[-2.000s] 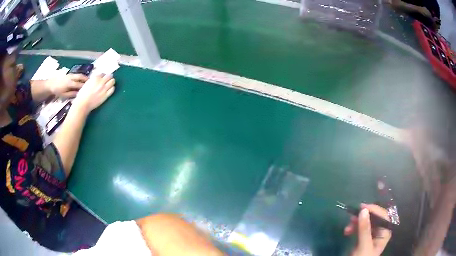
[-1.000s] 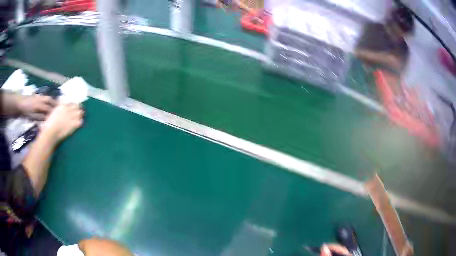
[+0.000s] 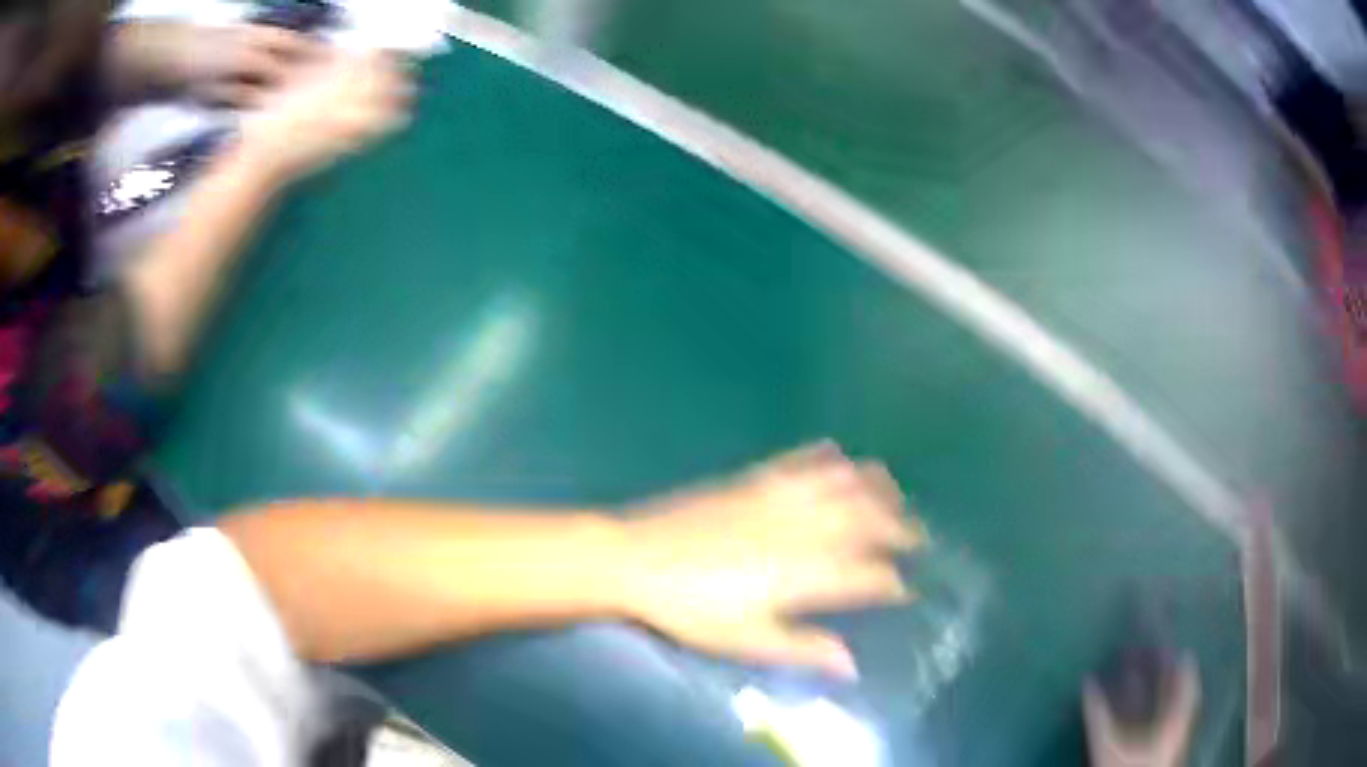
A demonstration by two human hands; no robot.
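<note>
The frame is blurred. My left hand point(image 3: 772, 562) reaches in from the left over the green bench, fingers spread, with nothing visible held. It is above and beside the clear film strip point(image 3: 948, 622), whose near end shows a bright glare and a yellow patch point(image 3: 772, 722). My right hand point(image 3: 1136, 727) is small and blurred at the lower right, cut off by the bottom edge. A dark object point(image 3: 1148, 671) sits between its fingers; whether it is a handset or tweezers cannot be told.
At the upper left a coworker's hands point(image 3: 323, 105) work near white sheets and a dark unit point(image 3: 162, 168). A white dividing strip point(image 3: 885, 247) curves across the bench. A brown strip point(image 3: 1262, 637) stands at the right. A red tray edge point(image 3: 1331, 285) shows at far right.
The view has swung. My left hand has come into view and extended rightward to the film strip. My right hand shows more than one second ago, now with a dark object between its fingers.
</note>
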